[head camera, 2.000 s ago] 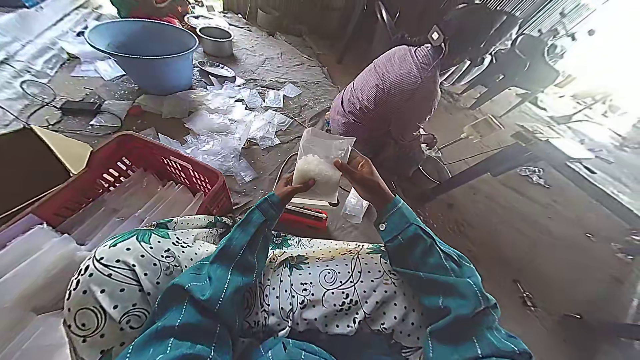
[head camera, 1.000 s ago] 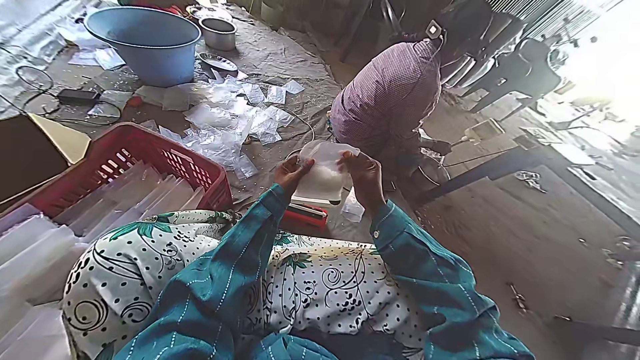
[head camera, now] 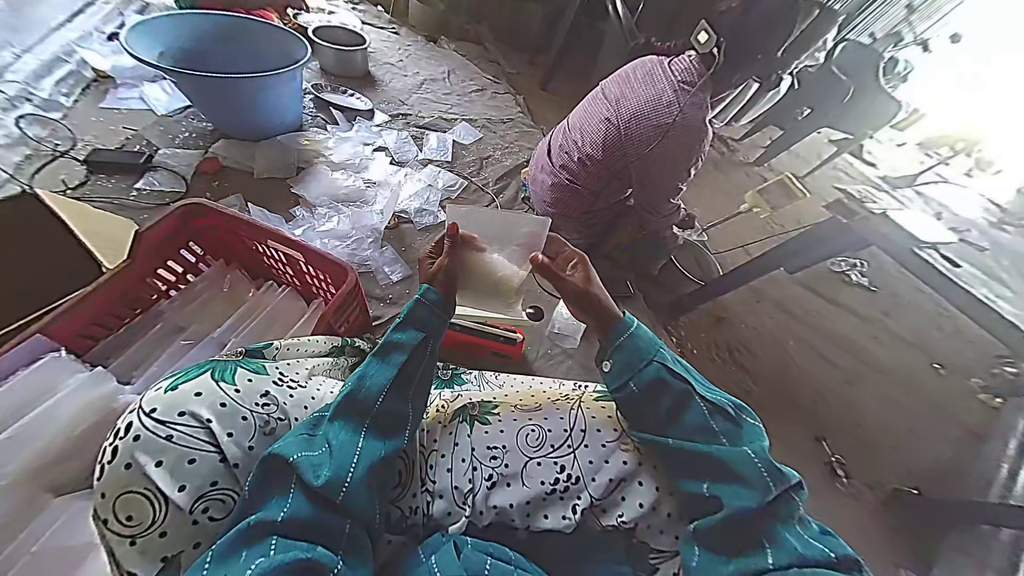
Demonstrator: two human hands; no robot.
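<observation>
A clear plastic bag (head camera: 498, 260) with whitish contents in its lower part is held upright in front of me. My left hand (head camera: 445, 260) grips its left side, thumb on the near face and fingers partly behind the film. My right hand (head camera: 574, 280) pinches its right edge between thumb and fingers. Just below the bag is a red device with a pale top bar (head camera: 480, 340), perhaps a bag sealer, partly hidden by the bag. A small clear packet (head camera: 566, 324) lies on the ground sheet under my right hand.
At left a red plastic crate (head camera: 352, 292) holds many flat plastic bags, beside an open cardboard box (head camera: 96, 228). Beyond are scattered clear packets (head camera: 352, 192), a blue tub (head camera: 240, 88), and a metal pot (head camera: 340, 52). A person (head camera: 624, 136) bends near a low dark frame (head camera: 768, 260).
The bag's top, bunched between my hands one second ago, now stands spread and flat. Both hands have kept hold of it.
</observation>
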